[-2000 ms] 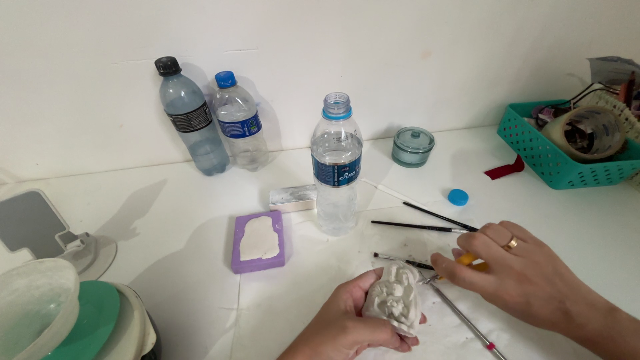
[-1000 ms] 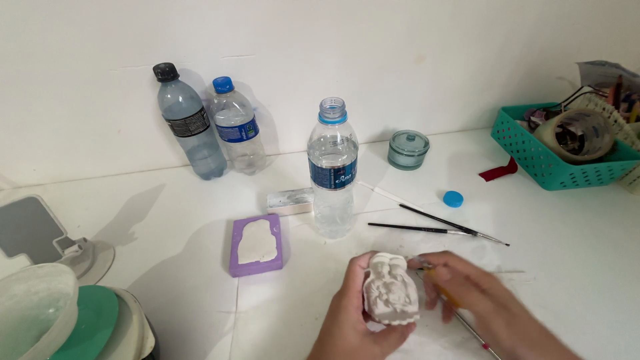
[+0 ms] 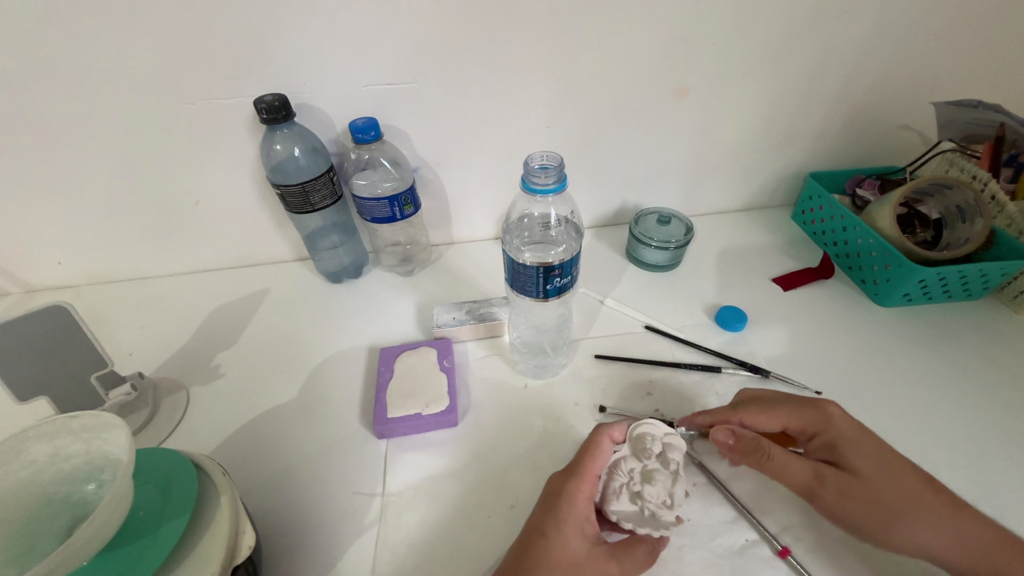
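Upright in my left hand (image 3: 592,512) is a small white plaster figurine (image 3: 646,478) with rounded relief figures, held between thumb and fingers. My right hand (image 3: 776,448) grips a thin tool with an orange handle (image 3: 780,439), its metal end at the figurine's upper right edge. A slim metal tool with a pink band (image 3: 748,512) lies under and beside the right hand. Behind the hands lie two black-handled brushes (image 3: 680,365) and a white stick (image 3: 620,310); another brush's tip (image 3: 616,410) shows left of the right fingertips. A purple mould (image 3: 376,400) filled with white material lies to the left.
An uncapped water bottle (image 3: 542,280) stands behind the hands, its blue cap (image 3: 731,318) to the right. Two capped bottles (image 3: 312,200) lean at the wall. A glass jar (image 3: 659,240), a teal basket (image 3: 904,280), a white block (image 3: 472,318), bowls (image 3: 72,496) and a grey stand (image 3: 60,356) surround the work.
Between two seconds ago and one second ago, the figurine was turned more upright, its relief towards the camera. My right hand stays by its right edge with the tool, the fingers shifting slightly.
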